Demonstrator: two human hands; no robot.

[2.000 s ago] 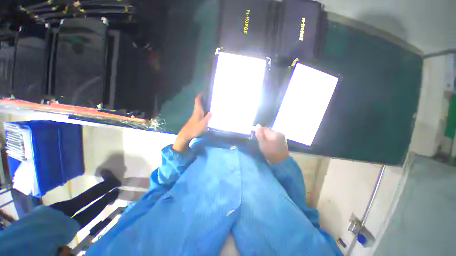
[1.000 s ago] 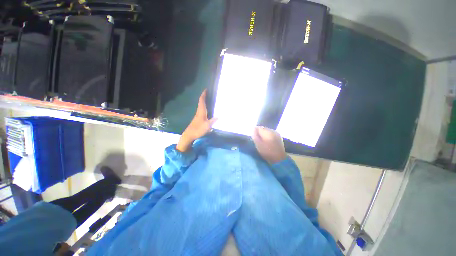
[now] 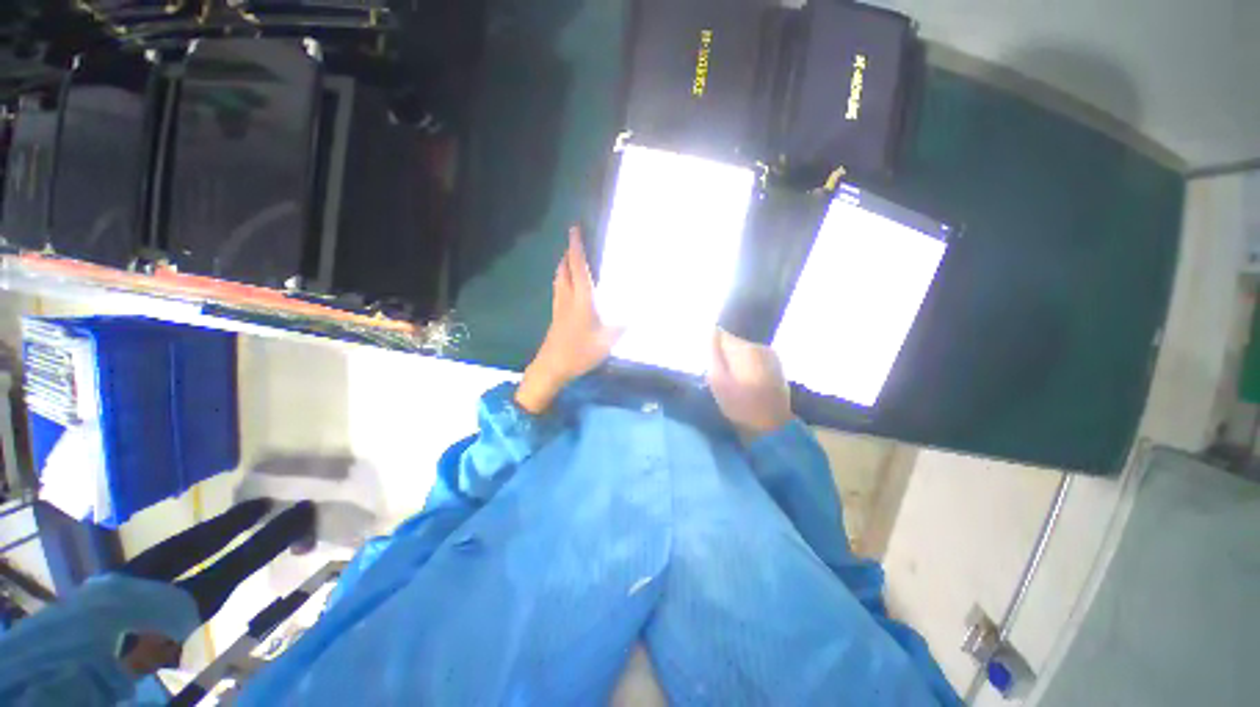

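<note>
A tablet with a glaring white screen (image 3: 674, 249) lies nearest me on the dark green bench mat (image 3: 1029, 276). My bare left hand (image 3: 571, 329) holds its lower left edge, thumb over the screen's corner. My bare right hand (image 3: 748, 379) is at its lower right corner, thumb on the edge and the other fingers curled. A second white-screened tablet (image 3: 860, 301) lies tilted to the right, with a dark strip at its top. Small gold spots show at the tablets' upper corners.
Two dark tablets with yellow text, one at left (image 3: 695, 69) and one at right (image 3: 850, 86), lie beyond. Dark racked tablets (image 3: 238, 166) stand at left above an orange-red edge strip (image 3: 207, 290). Blue bins (image 3: 166, 414) and a person's blue sleeve (image 3: 104, 628) are at lower left.
The dark strip on the right tablet's screen has appeared since the oldest frame. My left hand has shifted slightly up and inward on the near tablet. The neighbouring person's arm and legs have moved.
</note>
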